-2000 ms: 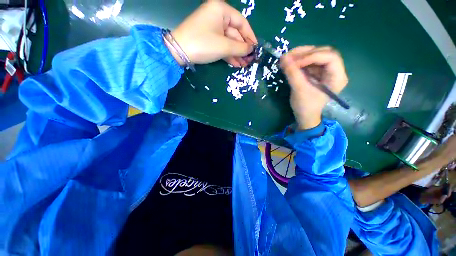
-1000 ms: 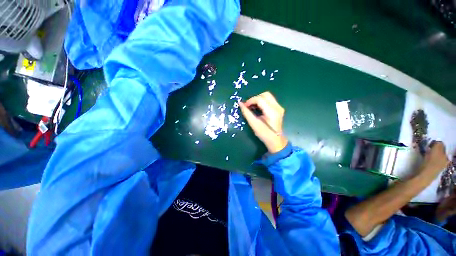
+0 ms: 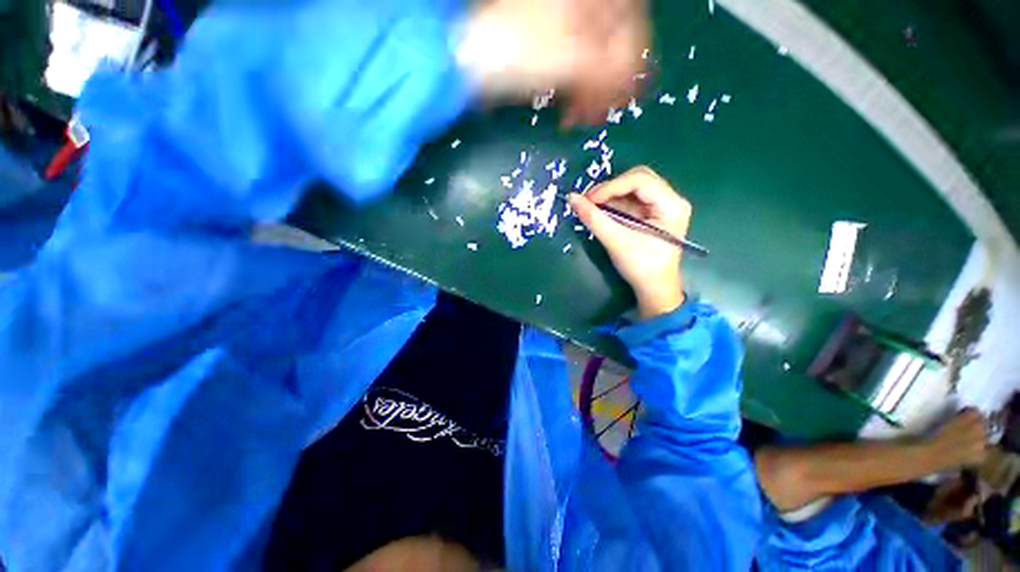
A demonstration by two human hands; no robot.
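White rice-sized pieces [image 3: 526, 212] lie heaped on the green mat [image 3: 761, 212], with more scattered beyond the heap. My right hand [image 3: 643, 229] holds dark, slim tweezers [image 3: 662, 232] like a pen. Their tip is at the right side of the heap; I cannot tell whether it grips a piece. My left hand [image 3: 565, 50] is strongly blurred above the far side of the heap, near the top of the picture. I cannot tell whether it holds anything.
A white strip [image 3: 839, 257] lies to the right. Beyond it stands a dark frame with green edges and a silvery cylinder [image 3: 897, 382]. A neighbour's forearm [image 3: 861, 461] reaches in at lower right, near dark small parts [image 3: 969, 326]. A red-handled tool [image 3: 64, 156] is at far left.
My left hand was out of view a second ago, with its arm stretched to the far side; it is now over the mat. My right hand stays by the heap, and its tweezers now show clearly.
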